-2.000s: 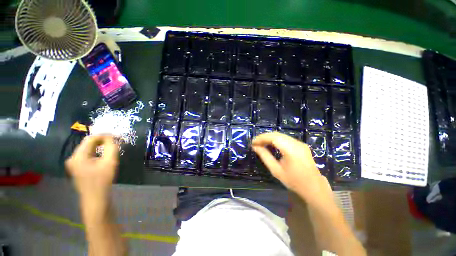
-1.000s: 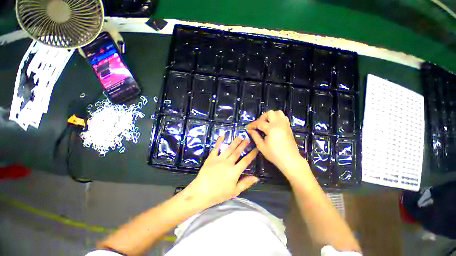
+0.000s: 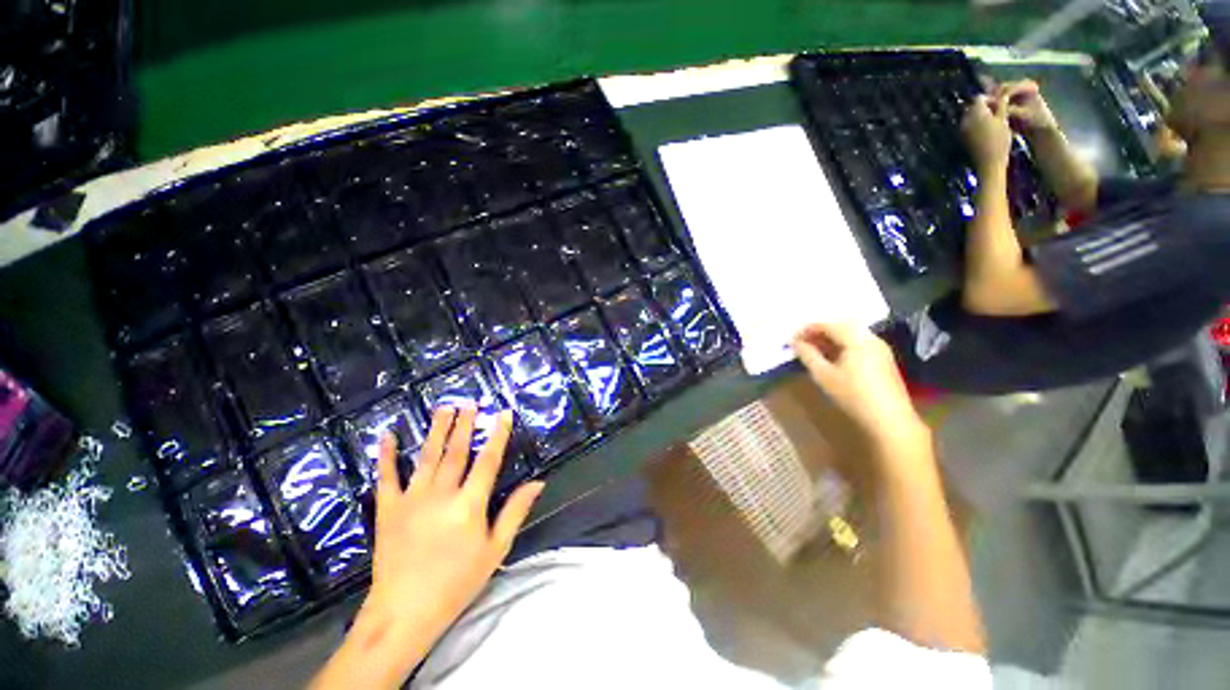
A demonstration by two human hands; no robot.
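Note:
The large shiny black blister tray (image 3: 445,283) lies on the dark green bench with rows of rectangular pockets. My left hand (image 3: 438,519) lies spread over the near row of the tray, fingers apart, holding nothing that I can see. My right hand (image 3: 850,371) is at the near right corner of the white sheet (image 3: 769,229), thumb and fingers drawn together at its edge. Whether a small piece is between those fingertips cannot be told. The pile of small white loop-like pieces (image 3: 57,553) lies left of the tray, cut off by the picture's edge.
Another person (image 3: 1133,256) sits at the right, hands over a second black tray (image 3: 897,155). The phone (image 3: 27,431) is partly cut off at the left. A brown box holding a grid-patterned sheet (image 3: 755,472) is below the bench edge. More black trays (image 3: 61,95) are at the upper left.
The view has swung right, bringing the neighbouring person in and the fan out. My right hand has moved from the tray to the white sheet; my left hand stays on the tray.

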